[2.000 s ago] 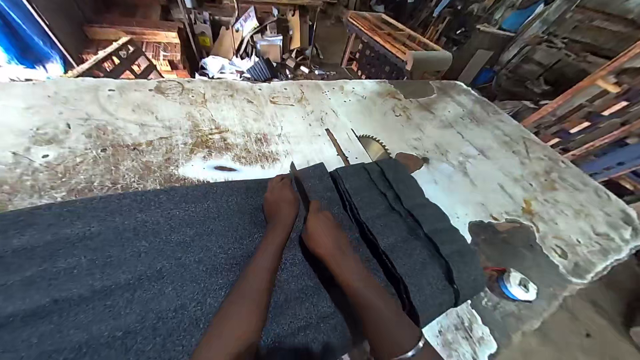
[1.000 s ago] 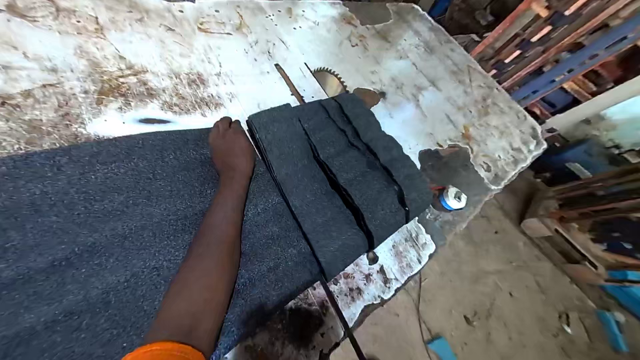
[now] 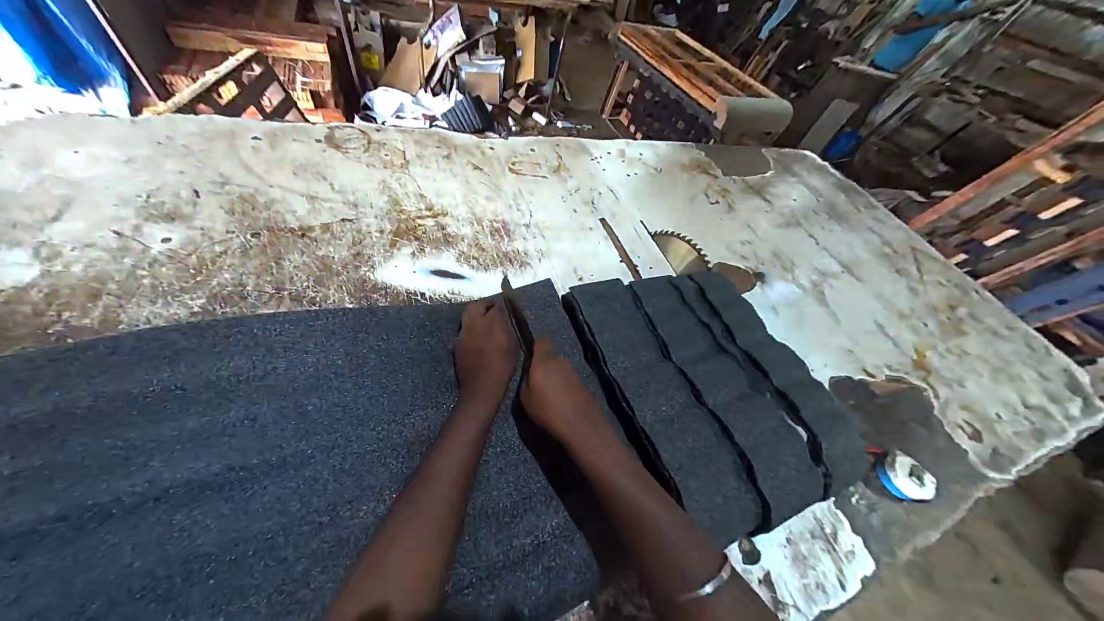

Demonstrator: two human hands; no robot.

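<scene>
A dark grey felt-like fabric (image 3: 259,448) covers the left and front of the worktable. My left hand (image 3: 486,349) grips the fabric near its far edge, its fingers closed. Close on its right, my right hand (image 3: 548,379) is closed around a knife (image 3: 517,323), whose tip points away over the far edge. Beneath the blade a dark gap runs through the fabric toward me. Several cut strips of the same fabric (image 3: 690,397) lie side by side to the right, with dark gaps between them.
A circular saw blade (image 3: 681,252) shows in the worktable (image 3: 862,285), beside a narrow slot strip (image 3: 619,247). At the right front sits a white and blue roll (image 3: 907,476). Wooden frames (image 3: 681,69) and scrap stand beyond the far edge.
One second ago the knife and my right hand were out of view; both are now at the fabric's far edge. More strips lie at the right than two seconds ago. The view has swung back left.
</scene>
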